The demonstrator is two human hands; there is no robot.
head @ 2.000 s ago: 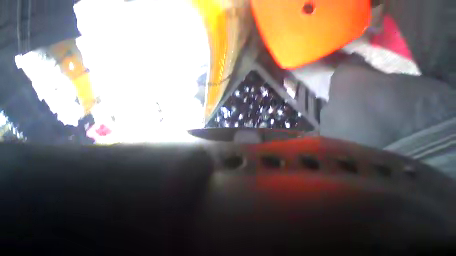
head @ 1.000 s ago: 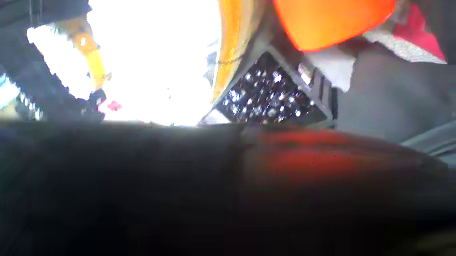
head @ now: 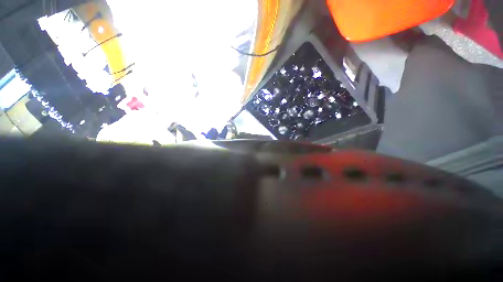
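A large dark curved housing (head: 353,193) fills the lower half of the view, with a row of round holes and a red sheen. Above it stands an open black crate (head: 347,132) with a pale rim. Many small glossy black parts (head: 303,99) lie loose in it. Left of the crate is an overexposed white mass (head: 182,49), edged by a bright yellow-orange band (head: 267,38). Neither my left hand nor my right hand can be made out. The dark housing hides whatever is below.
An orange stool seat (head: 389,16) is cut off by the top edge. A pink-red piece (head: 480,25) shows at the top right. Grey clothing (head: 441,104) is at the right. A second yellow-orange strip (head: 107,47) crosses a white area at the upper left.
The view has shifted, so the crate, stool and white mass sit further right. More of the crate shows above the housing. Thin dark lines now show on the left yellow-orange strip.
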